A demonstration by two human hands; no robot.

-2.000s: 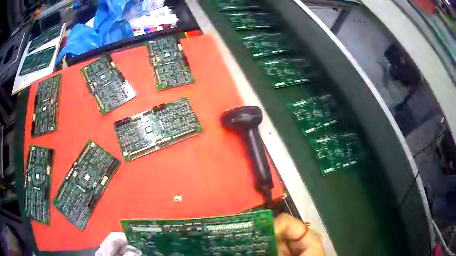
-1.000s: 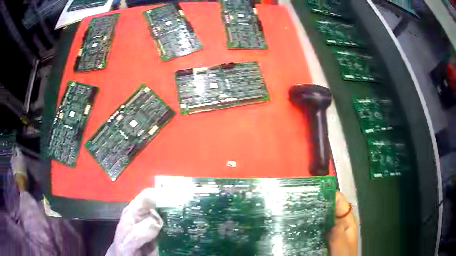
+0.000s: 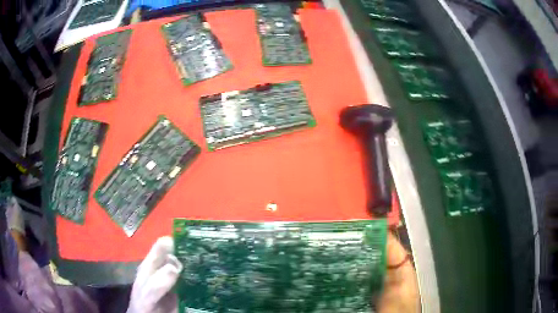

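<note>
A green circuit board (image 3: 278, 269) is held up at the bottom of the view over the near edge of the mat, its flatter, shiny side facing me; its lower edge is cut off. My left hand (image 3: 155, 278), in a white glove, grips its left edge. My right hand (image 3: 399, 278), with bare fingers showing, grips its right edge. Both hands are partly cut off by the lower edge of the picture. A black handheld scanner (image 3: 374, 159) lies on the mat beyond my right hand.
Several circuit boards (image 3: 257, 114) lie spread on the red-orange mat (image 3: 269, 174). A tiny pale piece (image 3: 271, 207) lies just beyond the held board. Green boards (image 3: 466, 192) sit in file on the conveyor belt (image 3: 428, 232) at right. Another person's sleeve (image 3: 40, 287) shows at lower left.
Since two seconds ago the held board shows more fully in view, with both hands still on its sides. The view has shifted; the boards on the mat keep their arrangement.
</note>
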